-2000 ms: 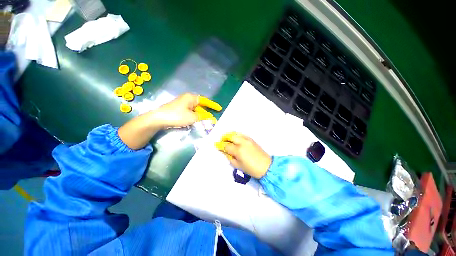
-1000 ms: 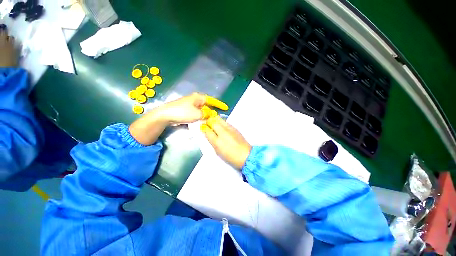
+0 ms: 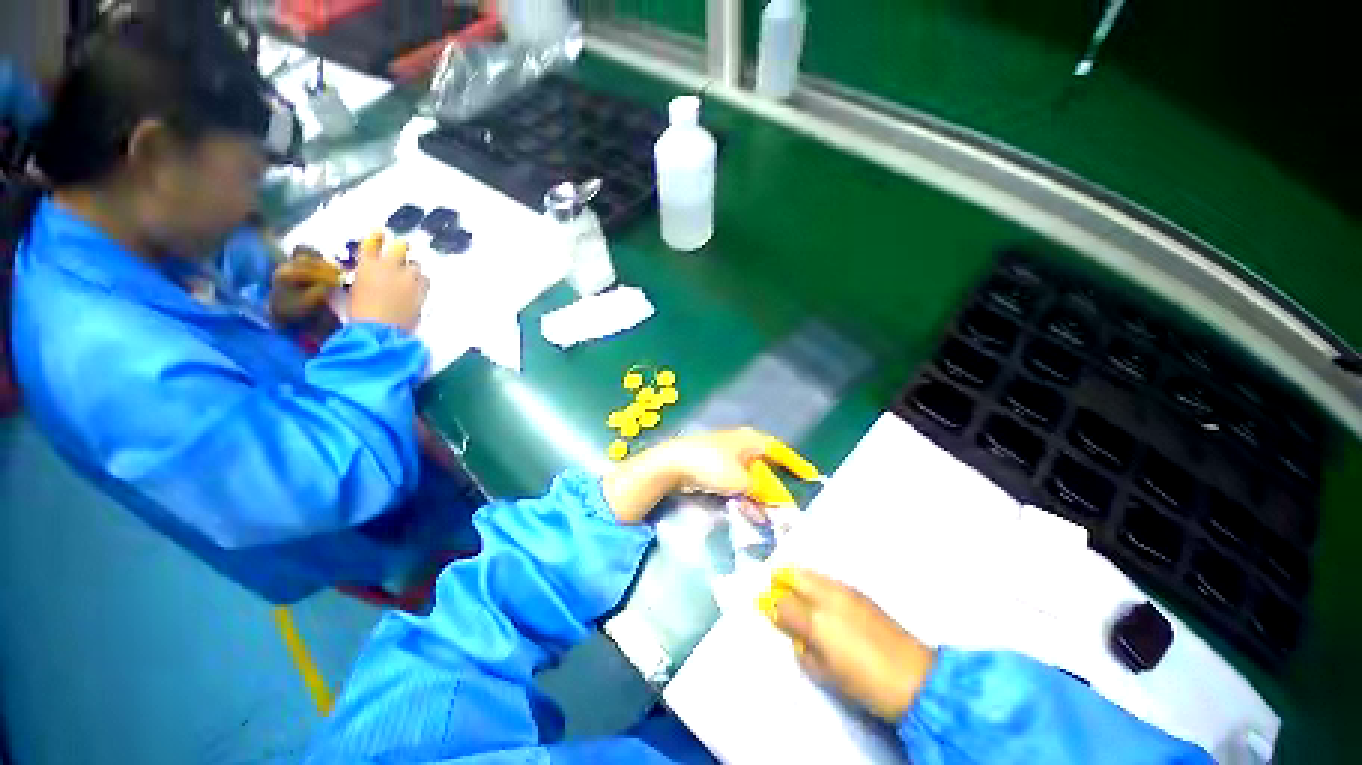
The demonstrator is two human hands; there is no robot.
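My left hand (image 3: 725, 466), with yellow finger cots, is at the left edge of the white work sheet (image 3: 956, 568). A small clear or pale piece (image 3: 751, 534) shows just below its fingers; I cannot tell whether they grip it. My right hand (image 3: 849, 643), also with yellow cots, is over the sheet with its fingers bent together; what is in them, if anything, is hidden. A black rounded housing (image 3: 1140, 637) lies on the right part of the sheet.
Black blister tray (image 3: 1105, 463) beyond the sheet. Spare yellow finger cots (image 3: 642, 407), clear plastic sheet (image 3: 784, 381), folded white cloth (image 3: 598, 316), white bottle (image 3: 686, 177) and metal-topped dispenser (image 3: 583, 239) ahead. Another worker (image 3: 224, 344) sits at left, hands over another white sheet (image 3: 493, 239).
The view has swung up and left, bringing the other worker and bottles into sight. My hands, together one second ago, are now apart, the right one nearer me.
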